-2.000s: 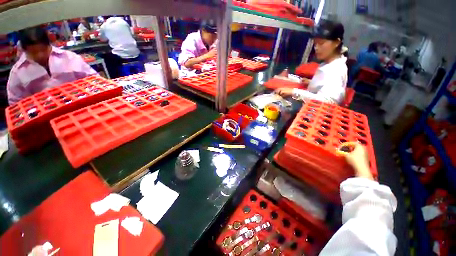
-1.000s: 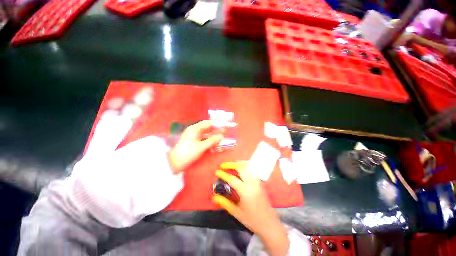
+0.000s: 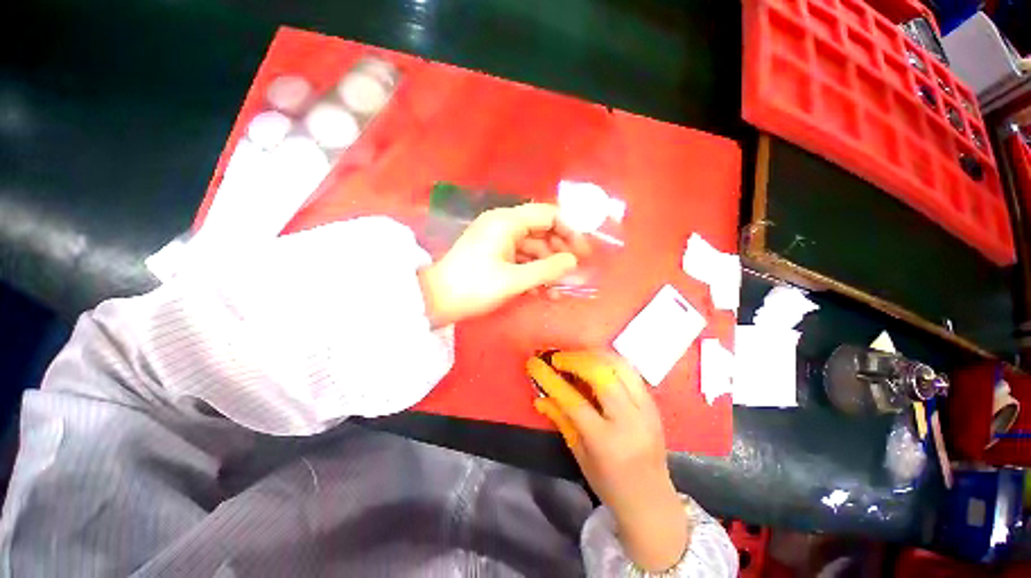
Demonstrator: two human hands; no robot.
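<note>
My left hand point(image 3: 503, 262) is over the middle of the red work mat point(image 3: 497, 124), with thumb and fingertips at a clear, glossy protective film point(image 3: 588, 207). My right hand point(image 3: 599, 412), with yellow-orange finger cots, holds a small dark watch head point(image 3: 549, 359) low over the mat's near side; fingers hide most of it. A white squeegee card point(image 3: 660, 335) with a slot lies right of my hands. A dark-green patch point(image 3: 461, 203) lies left of the film. A film disc strip point(image 3: 331, 124) with pale round discs lies at the mat's left.
White wipes point(image 3: 767, 364) lie at and beyond the mat's right edge. A clear solvent dispenser point(image 3: 861, 378) with a metal top stands further right. A red compartment tray point(image 3: 831, 96) is at the upper right. A blue container point(image 3: 981, 514) is at the lower right.
The view has moved closer over the mat. My right hand, at the tray stack two seconds ago, holds the dark watch head over the mat; my left hand stays by the film.
</note>
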